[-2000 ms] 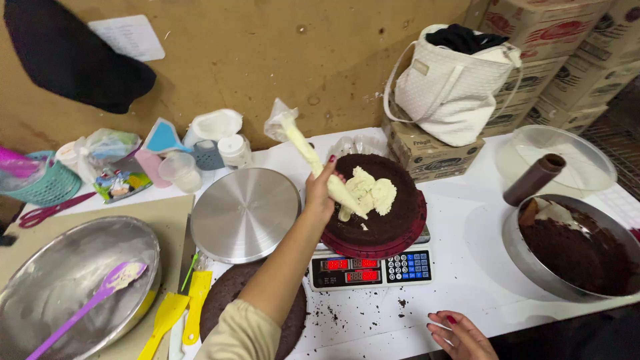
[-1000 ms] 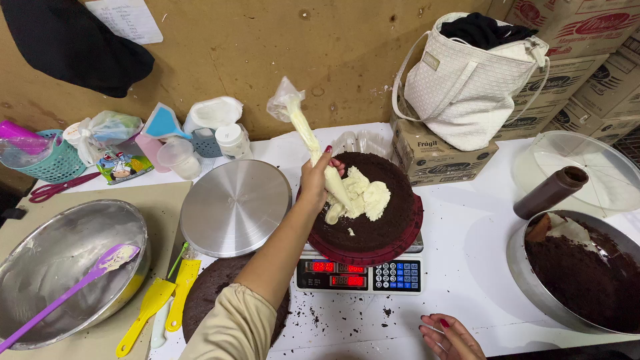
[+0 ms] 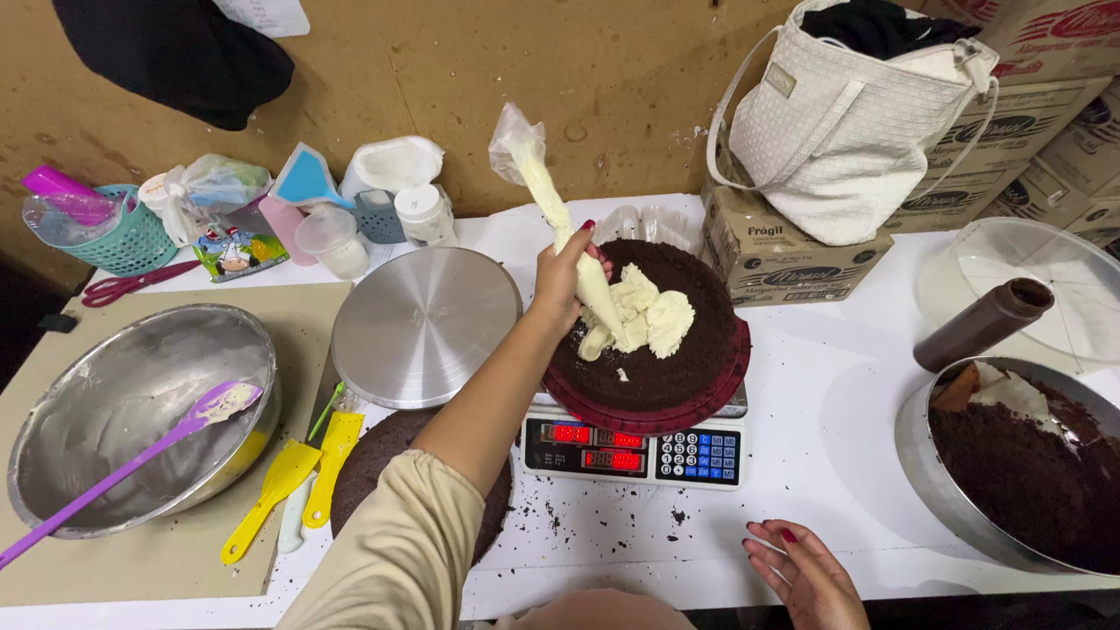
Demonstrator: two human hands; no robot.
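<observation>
My left hand (image 3: 567, 278) is closed around a clear piping bag (image 3: 544, 188) of pale cream, its tip down at the cake. Cream (image 3: 652, 315) lies in mounds on a dark chocolate cake layer (image 3: 674, 385). The layer rests on a dark red round board (image 3: 739, 372) on a digital scale (image 3: 632, 451) with lit red digits. My right hand (image 3: 809, 569) is at the table's front edge, below and right of the scale, fingers apart and holding nothing. Another chocolate layer (image 3: 385, 464) lies left of the scale, partly hidden by my left forearm.
A metal turntable plate (image 3: 426, 328), yellow spatulas (image 3: 271, 499) and a steel bowl (image 3: 144, 385) with a purple spatula (image 3: 175, 437) are on the left. A round pan (image 3: 914, 455) of dark cake, a brown bottle (image 3: 980, 328) and a clear lid (image 3: 1067, 262) stand right. A bag (image 3: 814, 131) sits on a carton (image 3: 792, 254).
The view has shifted slightly. My left hand still grips the piping bag over the cake, and my right hand remains near the front edge. Nothing has plainly been taken up or let go.
</observation>
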